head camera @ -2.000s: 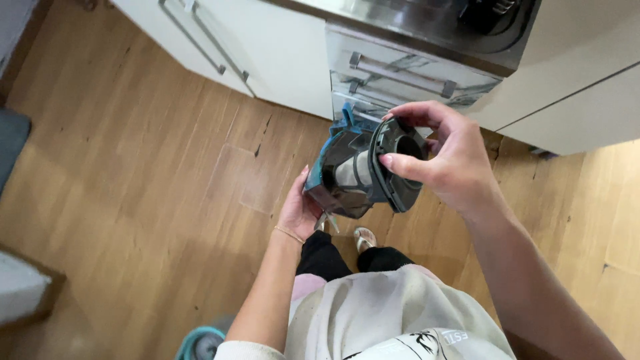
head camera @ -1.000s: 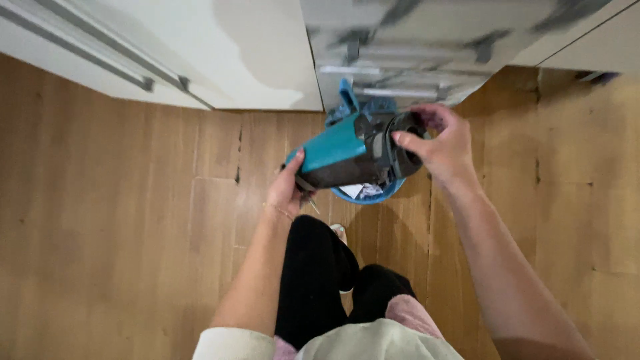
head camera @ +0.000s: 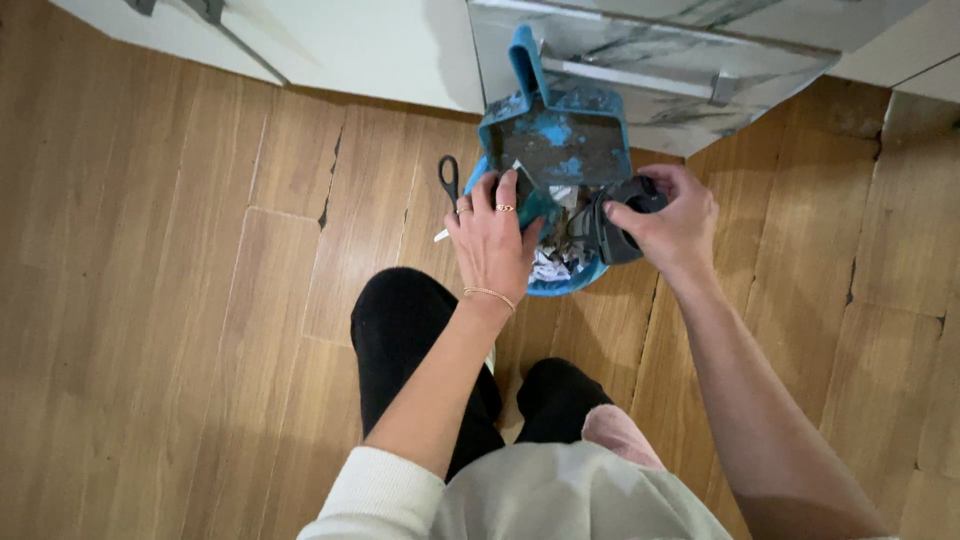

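My left hand (head camera: 491,232) grips a vacuum cleaner's teal and dark dust container (head camera: 541,206) over a blue bin (head camera: 570,285) that holds crumpled paper and debris. On the right, my right hand (head camera: 671,217) holds the dark lid part (head camera: 619,225) of that container, its fingers around the rim. The lid part appears tilted beside the container; whether they touch is hidden. Just behind my hands, a dirty blue dustpan (head camera: 555,139) rests with its handle toward the cabinet. Black-handled scissors (head camera: 448,180) are at the bin's left side, partly behind my left hand.
White cabinet doors (head camera: 375,45) and a marbled drawer front (head camera: 645,97) with a metal bar handle (head camera: 634,79) stand just beyond the bin. Wooden floorboards (head camera: 187,300) lie around it. My bent knees in black trousers (head camera: 405,315) are close below my left hand.
The container and my hands have lowered toward the bin. My left hand now covers the container from above, and the lid part has come away from its end. The view has moved down closer.
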